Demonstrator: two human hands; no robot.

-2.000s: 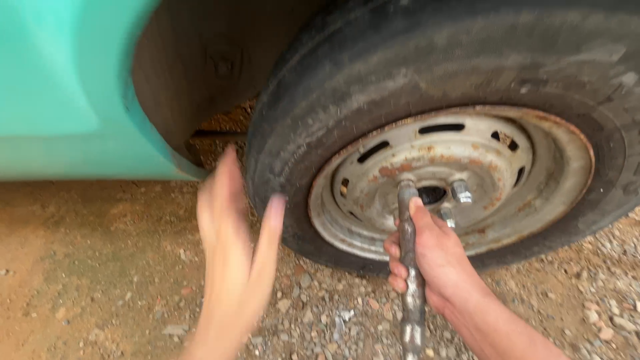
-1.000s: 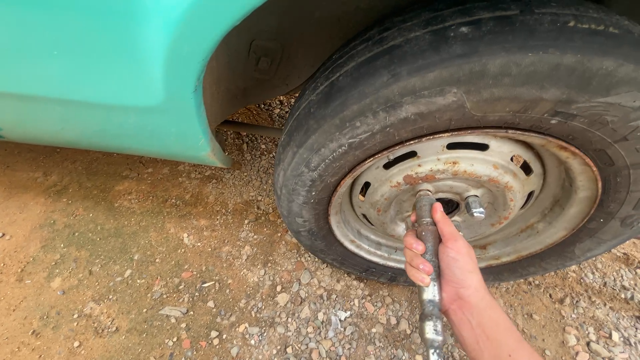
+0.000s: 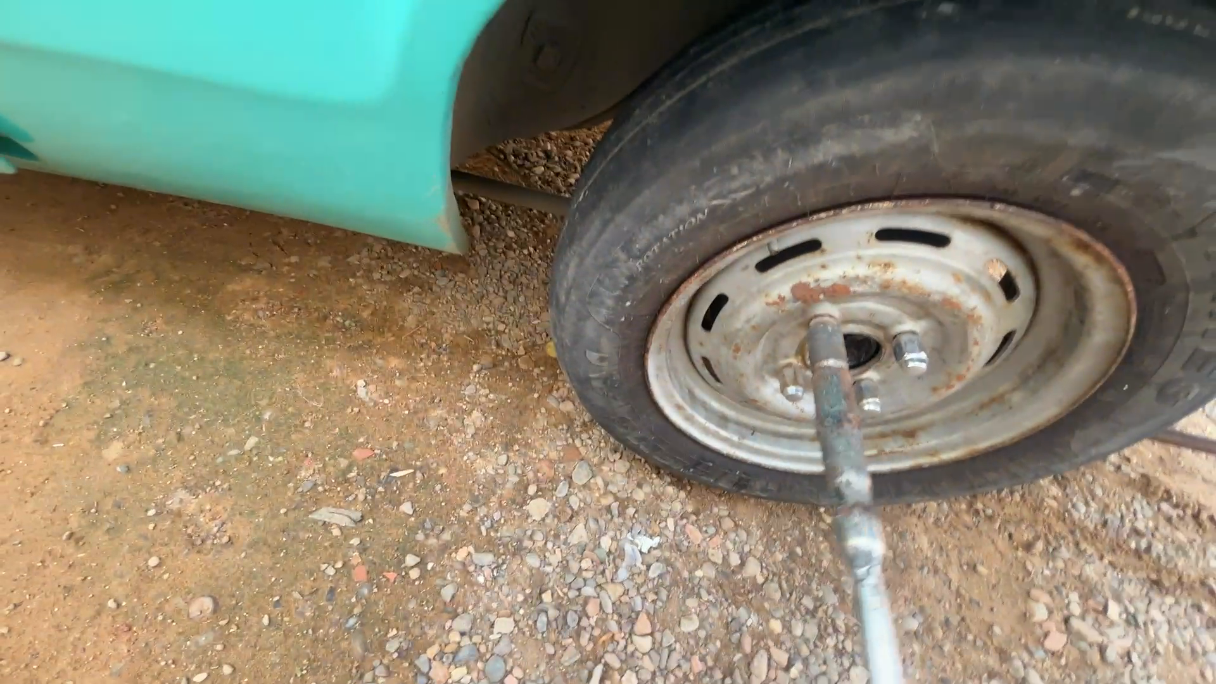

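A worn metal socket wrench (image 3: 840,427) reaches up from the bottom edge, its socket end over the upper-left lug position of a rusty steel wheel rim (image 3: 1073,313). Chrome lug nuts show around the dark center hole: one (image 3: 909,351) to the right, one (image 3: 868,394) below, one (image 3: 792,382) at lower left. The black tire (image 3: 617,256) surrounds the rim and stands on the ground. Neither of my hands is in view. The wrench's lower end runs out of the frame, so what holds it is hidden.
A turquoise vehicle body panel (image 3: 285,123) fills the upper left, with its lower corner beside the tire. A dark rod (image 3: 513,193) runs behind the tire. Gravel (image 3: 589,560) and sandy brown soil (image 3: 190,380) lie below.
My right hand, around the wrench one second ago, is out of view now. My left hand, seen left of the wheel two seconds ago, is gone too. The wrench remains at the same lug position.
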